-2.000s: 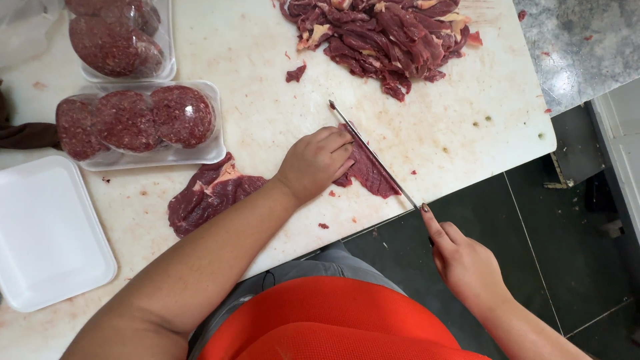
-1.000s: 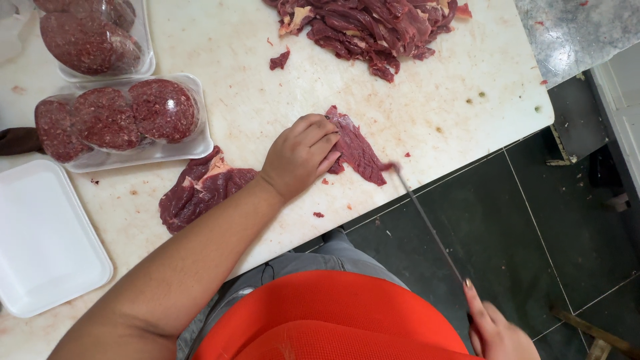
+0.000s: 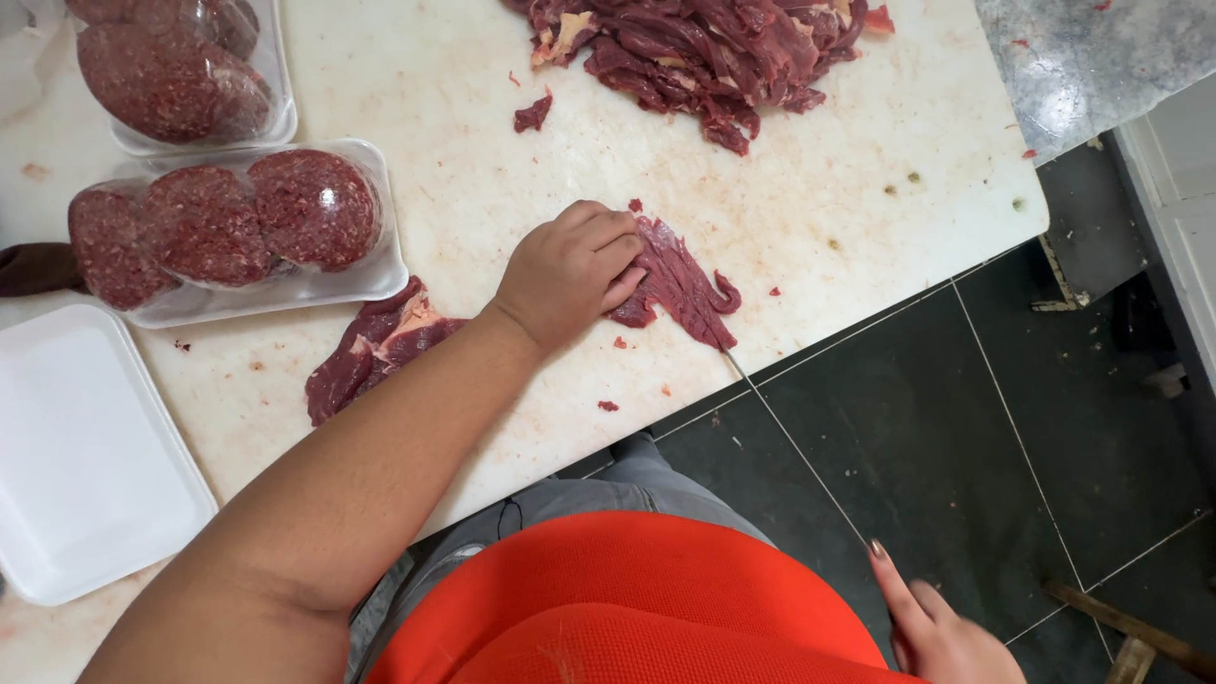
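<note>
My left hand (image 3: pixel 575 271) presses with bent fingers on the upper left part of a piece of raw red meat (image 3: pixel 676 280) near the front edge of the white cutting board (image 3: pixel 836 313). At the lower right, past the board's edge, my right hand (image 3: pixel 950 627) is closed around a knife, its handle mostly hidden. The thin knife blade (image 3: pixel 803 446) runs up and left to the lower end of the meat, where its tip is out of sight. Another slab of meat (image 3: pixel 380 347) lies partly behind my left forearm. A heap of cut meat strips (image 3: pixel 703 57) rests at the top.
Film-wrapped white trays of ground meat portions (image 3: pixel 223 223) (image 3: pixel 171 81) stand at the left, above an empty white foam tray (image 3: pixel 90 456). Small meat scraps dot the board. Dark floor tiles (image 3: pixel 883 408) and a wooden piece (image 3: pixel 1130 632) show at the right, below a grey stone surface (image 3: pixel 1111 57).
My right hand has moved down and away from the meat, drawing the knife back. A narrow curled strip now shows at the meat's right side. My left hand stays on the meat.
</note>
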